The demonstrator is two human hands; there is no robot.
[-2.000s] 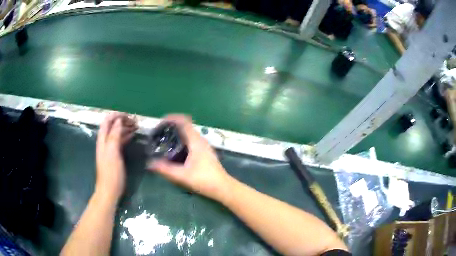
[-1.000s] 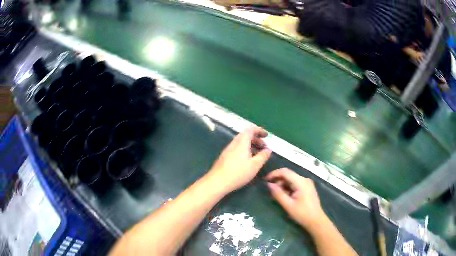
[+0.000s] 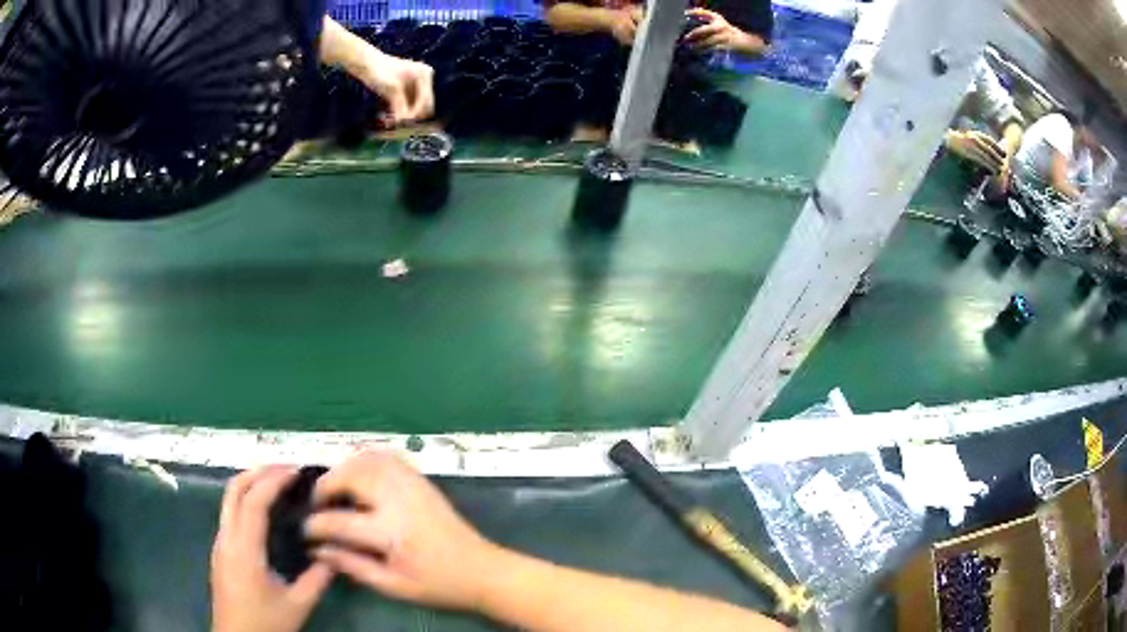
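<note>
A black cylindrical piece [image 3: 294,523] is between my two hands over the near bench, close to the white rail. My left hand [image 3: 251,552] holds its left side. My right hand [image 3: 393,531] has its fingers on the right side. The fingers hide most of the piece, so its face cannot be made out. A dark cluster of black shells [image 3: 50,543] lies at the left edge of the bench.
Hammer [image 3: 711,528], clear plastic bag [image 3: 834,506] and brown parts box [image 3: 1007,574] lie right on the bench. Whitish post [image 3: 822,235] rises from the rail [image 3: 531,454]. Black units [image 3: 426,173] stand on the green belt [image 3: 247,333]. Black fan [image 3: 136,105] hangs upper left; people work opposite.
The view has swung back right and up. My hands, seen without a clear object a second ago, are now together around a black piece. The fan and opposite workers show more fully.
</note>
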